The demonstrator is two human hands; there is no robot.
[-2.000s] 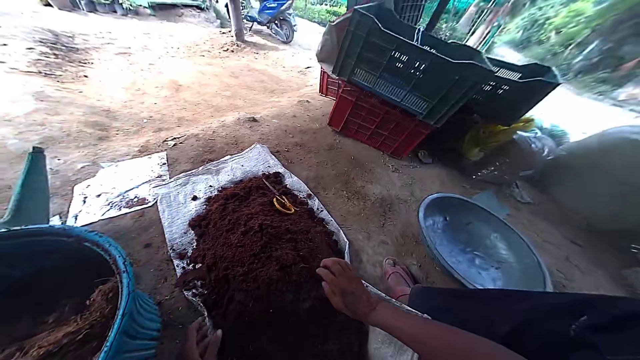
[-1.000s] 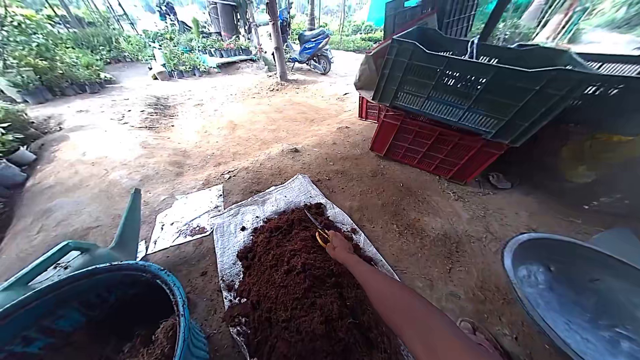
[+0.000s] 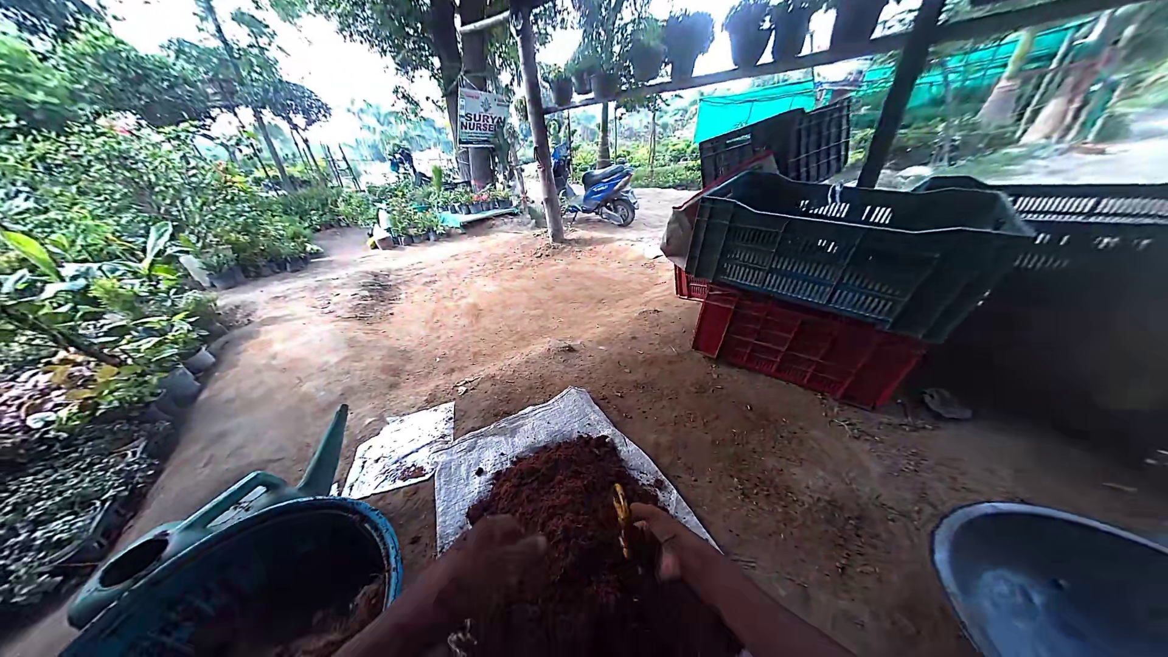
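Observation:
A heap of dark reddish-brown crumbly material (image 3: pixel 570 484), like coco peat or soil, lies on a white woven sack (image 3: pixel 575 415) on the ground. My right hand (image 3: pixel 662 538) is over the right side of the heap and holds a tool by its yellow handle (image 3: pixel 622 520); its blade is hidden. My left hand (image 3: pixel 502 552), blurred, is over the left side of the heap, and whether it holds anything does not show.
At the lower left stand a blue tub (image 3: pixel 391 538) with brown fibre inside and a green watering can (image 3: pixel 324 452). A metal basin (image 3: pixel 1049 566) sits at the lower right. Green (image 3: pixel 821 255) and red crates (image 3: pixel 803 351) are stacked behind. A smaller white sheet (image 3: pixel 401 447) lies beside the sack.
The yellow-handled tool lay on the heap two seconds ago; my right hand reached it and now holds it. My left hand has come into view over the heap. The view has tilted up.

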